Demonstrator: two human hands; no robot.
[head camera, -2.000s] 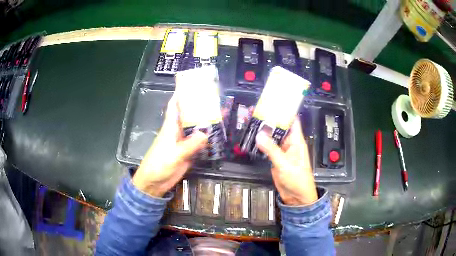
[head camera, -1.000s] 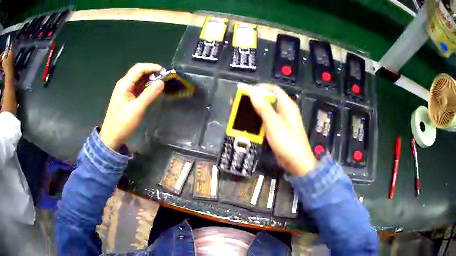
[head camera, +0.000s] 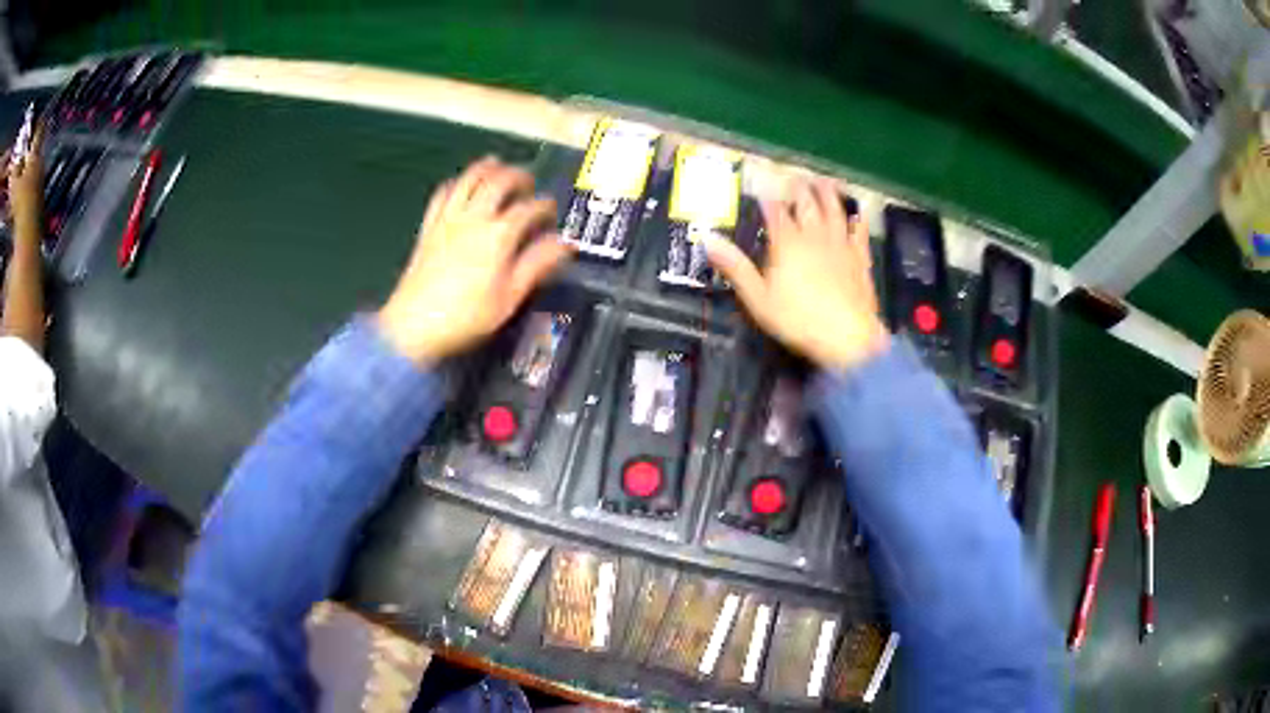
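Two keypad phones with lit screens (head camera: 614, 165) (head camera: 706, 187) lie face up in the far row of the clear blister tray (head camera: 557, 513). Several phones lie back up with red round spots, including near-row ones (head camera: 652, 404) (head camera: 522, 390) and far-row ones (head camera: 916, 272). My left hand (head camera: 481, 258) is empty, fingers apart, just left of the first lit phone. My right hand (head camera: 805, 272) is over the far row, its thumb at the second lit phone's right edge. It is spread and grips nothing visible; it hides the pocket beneath it.
Flat batteries (head camera: 578, 599) lie in a row along the near bench edge. A red marker (head camera: 1093, 564), thin pen (head camera: 1148, 564), white ring (head camera: 1177, 450) and small fan (head camera: 1237, 387) are at right. At left are another phone tray (head camera: 105, 174), pens (head camera: 139, 209) and a co-worker's arm (head camera: 24, 251).
The two phones my hands held are let go; near-left pockets now hold phones back up. Both hands have moved to the far row. The tray appears lower in view.
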